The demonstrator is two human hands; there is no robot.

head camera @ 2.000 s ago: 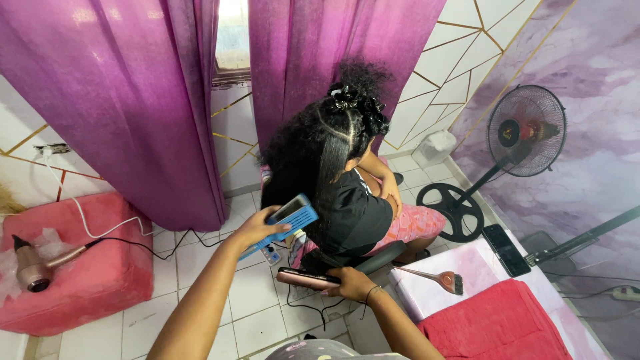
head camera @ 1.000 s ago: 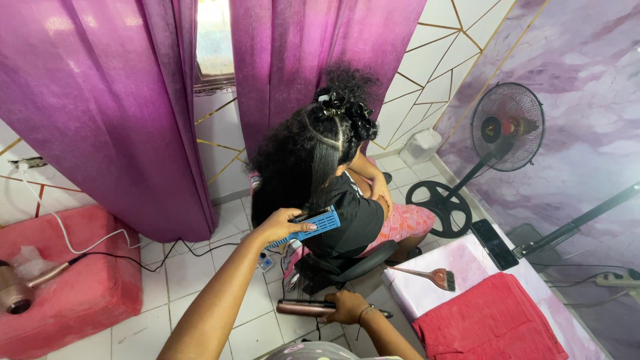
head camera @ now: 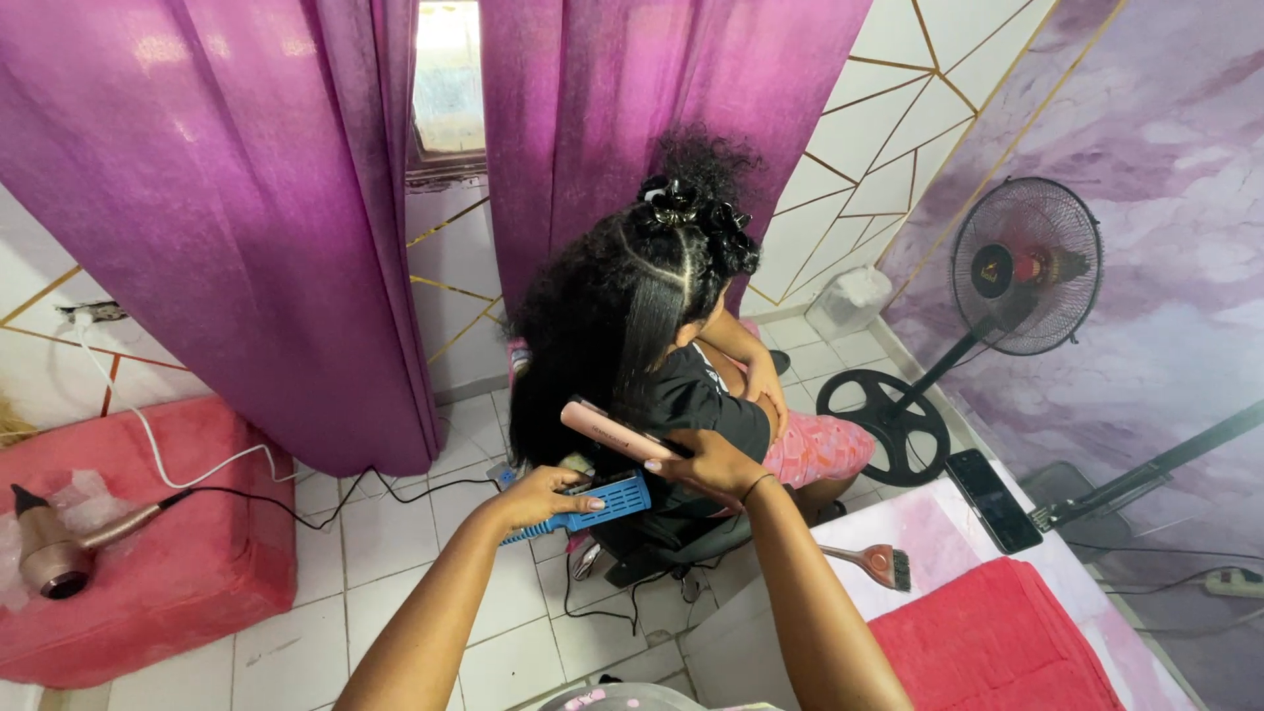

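Observation:
A seated person's dark hair (head camera: 583,326) is parted, with the upper part gathered by shiny black clips (head camera: 674,200) and a smooth straight section (head camera: 652,311) hanging near the ear. My left hand (head camera: 541,502) grips a blue vented hairbrush (head camera: 617,500) just below the hair's lower end. In my right hand (head camera: 713,464) is a pink flat iron (head camera: 604,429), its plates end lying across the lower part of the straight section. Whether strands pass between the plates cannot be told. The person's arms rest in the lap.
A rose-gold hair dryer (head camera: 51,548) lies on a red ottoman (head camera: 188,553) at left, its cord crossing the tiled floor. At right, a table (head camera: 736,622) holds a tint brush (head camera: 879,565), a red towel (head camera: 992,642) and a phone (head camera: 992,499). A pedestal fan (head camera: 1027,267) stands behind.
My right hand has raised the flat iron from below the chair back to the hair. My left hand has lowered the blue brush from beside the person's back.

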